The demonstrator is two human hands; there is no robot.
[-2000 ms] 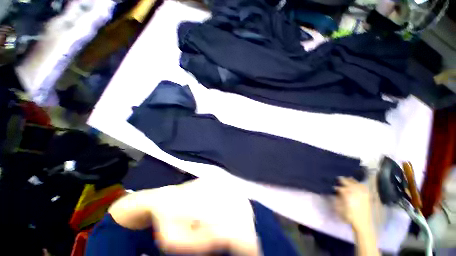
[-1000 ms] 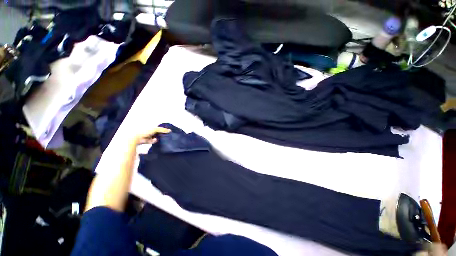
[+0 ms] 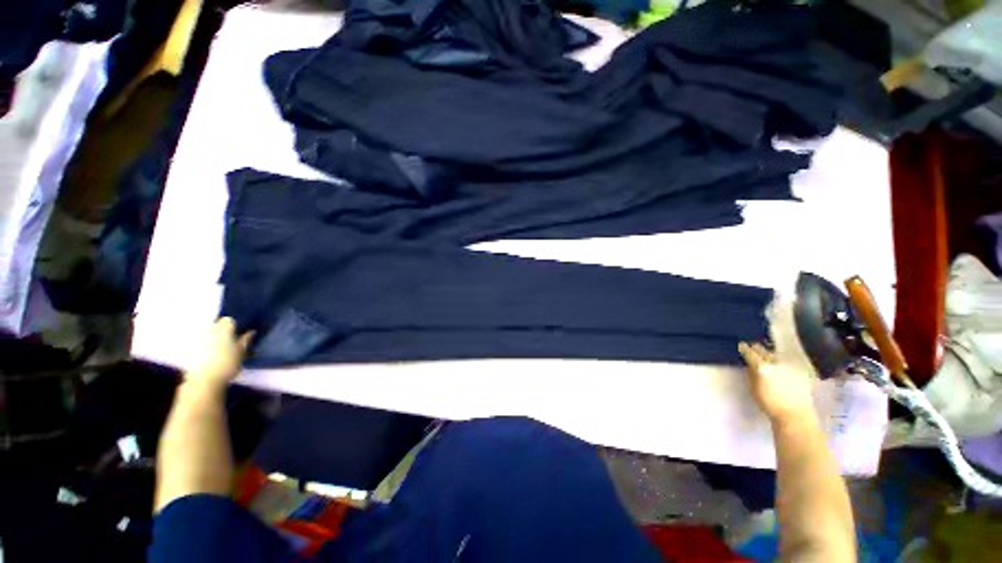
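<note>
Black trousers (image 3: 440,291) lie on the pale table cover (image 3: 615,407), one leg straight along the near side with a seam line along it. A shinier pocket bag (image 3: 291,335) shows near the waist end. My left hand (image 3: 223,350) grips the near waist corner. My right hand (image 3: 769,368) holds the near hem corner between thumb and fingers. The steam iron (image 3: 824,324) stands just right of my right hand, untouched, its orange-brown handle to the right.
A crumpled black trouser pile (image 3: 516,121) lies at the far side, touching the trousers. A white hose (image 3: 945,434) runs off the right side. Dark cloth (image 3: 341,440) lies below the near edge. A red upright piece (image 3: 919,253) stands at the right edge.
The trousers have been opened out and straightened, their waist end now spread toward the pile. Both hands are at the near edge; my left hand has moved from the top of the waist end.
</note>
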